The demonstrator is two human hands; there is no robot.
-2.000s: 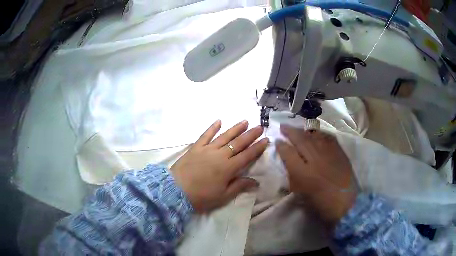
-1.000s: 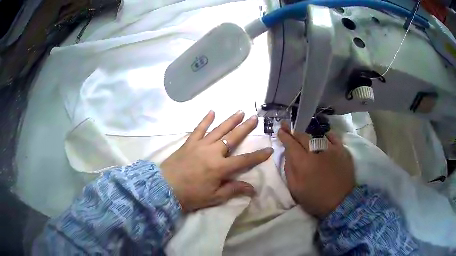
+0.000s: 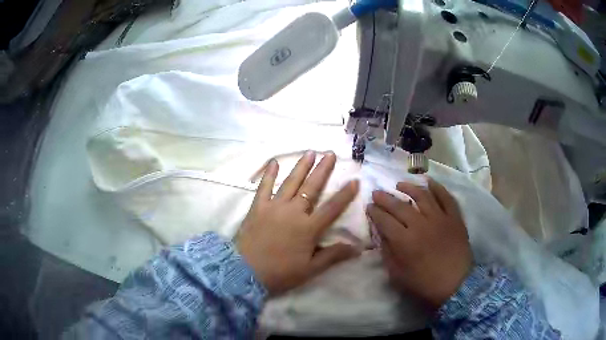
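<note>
White garment pieces [image 3: 179, 99] lie on the machine table, with cream pieces [image 3: 199, 156] joined to them. Their seam area runs up to the presser foot and needle [image 3: 359, 149] of the sewing machine [image 3: 505, 73]. My left hand [image 3: 292, 226] lies flat on the cloth just left of and below the presser foot, fingers spread. My right hand [image 3: 422, 239] rests on the cloth to the right, below the presser foot, its fingers bent; its thumb and whether it pinches the cloth are hidden.
The white machine lamp [image 3: 289, 56] hangs left of the machine head on a blue tube [image 3: 372, 6]. A tension knob [image 3: 465, 89] sticks out from the head. More cream cloth [image 3: 531, 179] lies under the arm at right. The table [image 3: 56, 206] has a curved left edge.
The cloth at left has shifted and folded, with a cream band and seam now showing there. My right hand has moved back from the presser foot. My left hand has moved slightly right and down.
</note>
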